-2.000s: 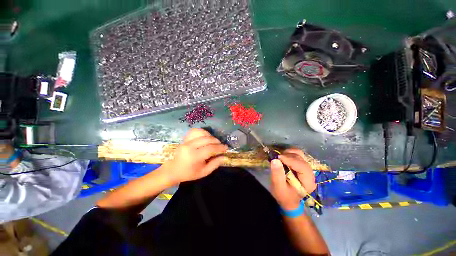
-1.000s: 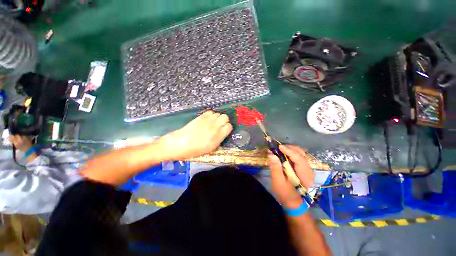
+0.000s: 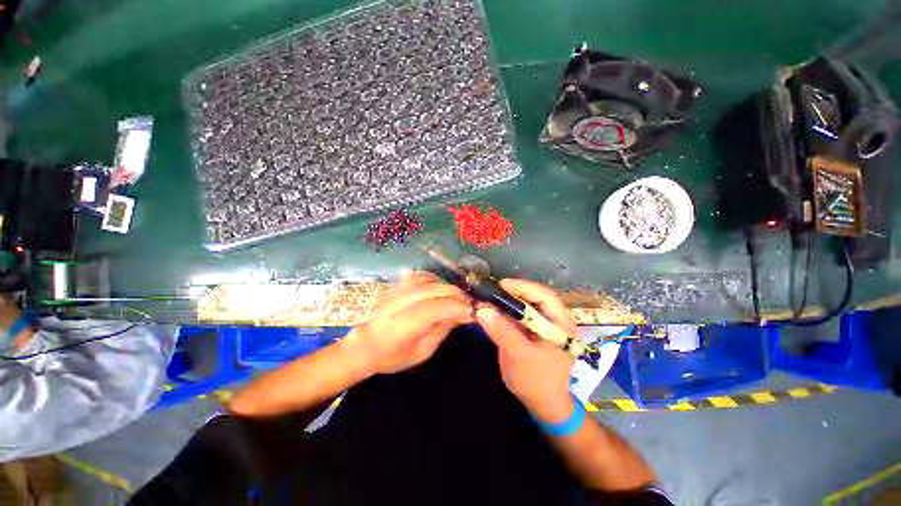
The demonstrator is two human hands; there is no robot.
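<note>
My right hand (image 3: 533, 346) holds the soldering iron (image 3: 509, 303) by its dark grip, with the thin tip pointing up and left. My left hand (image 3: 415, 321) is at the bench edge with fingers curled, its fingertips close to my right fingers; whether it holds a small part cannot be seen. The red small parts (image 3: 481, 226) and the dark small parts (image 3: 393, 228) lie in loose piles above my hands. The component tray (image 3: 346, 119), full of silvery pieces, lies behind them. The round work rest (image 3: 474, 266) is partly hidden by the iron.
A white tub (image 3: 647, 215) of silvery pieces stands at right, with a black fan (image 3: 617, 107) behind it. The black soldering station (image 3: 790, 148) and its cables are far right. Blue bins (image 3: 696, 364) are below the worn bench edge (image 3: 286, 302). Another person's sleeve (image 3: 84, 380) is at left.
My left hand has moved back from the piles to the bench edge, uncovering the dark parts. My right hand has brought the iron left, away from the red pile, beside my left hand.
</note>
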